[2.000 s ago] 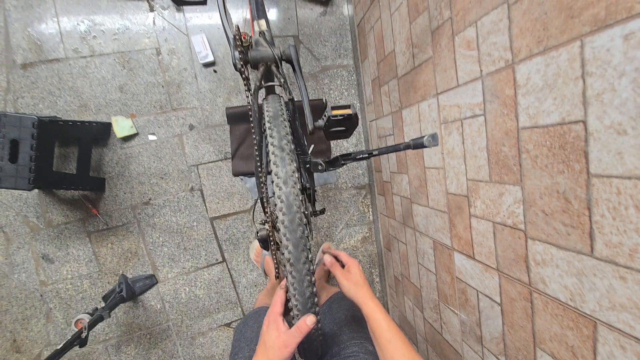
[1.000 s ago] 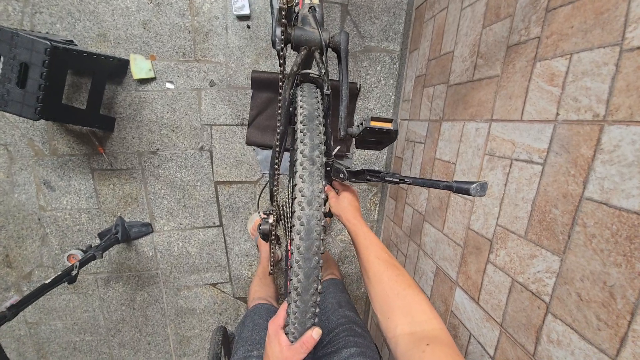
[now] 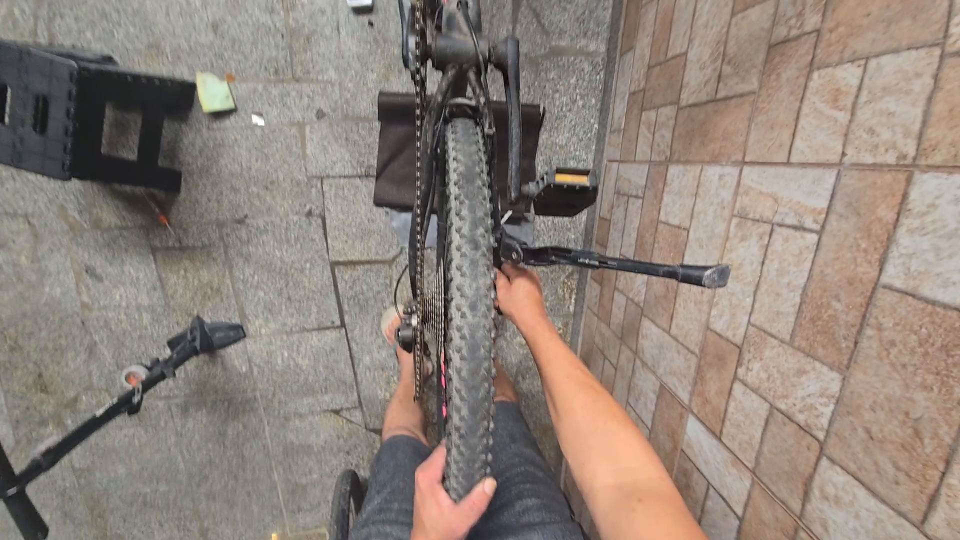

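A knobby bicycle tire (image 3: 470,247) runs down the middle of the head view, with the chain (image 3: 419,225) and rear cassette (image 3: 433,300) on its left. My left hand (image 3: 448,491) grips the near end of the tire, thumb on the tread at its right. On the wheel's right side, my right hand (image 3: 519,291) reaches in just below the pivot of a black kickstand (image 3: 622,264). Its fingertips are hidden behind the wheel and frame, so what they touch does not show. A crank arm (image 3: 513,112) and a pedal (image 3: 564,193) sit above the kickstand.
A tiled wall (image 3: 795,225) rises close on the right. A dark cloth (image 3: 397,154) lies under the bicycle. On the left are a black folding stool (image 3: 127,75), a screwdriver (image 3: 159,214), a yellowish sponge (image 3: 215,93) and a black floor pump (image 3: 142,382). Another tire (image 3: 343,502) shows at the bottom.
My right hand has moved from the right of the tire's near end up to the area beside the kickstand's pivot. My left hand still holds the tire's near end.
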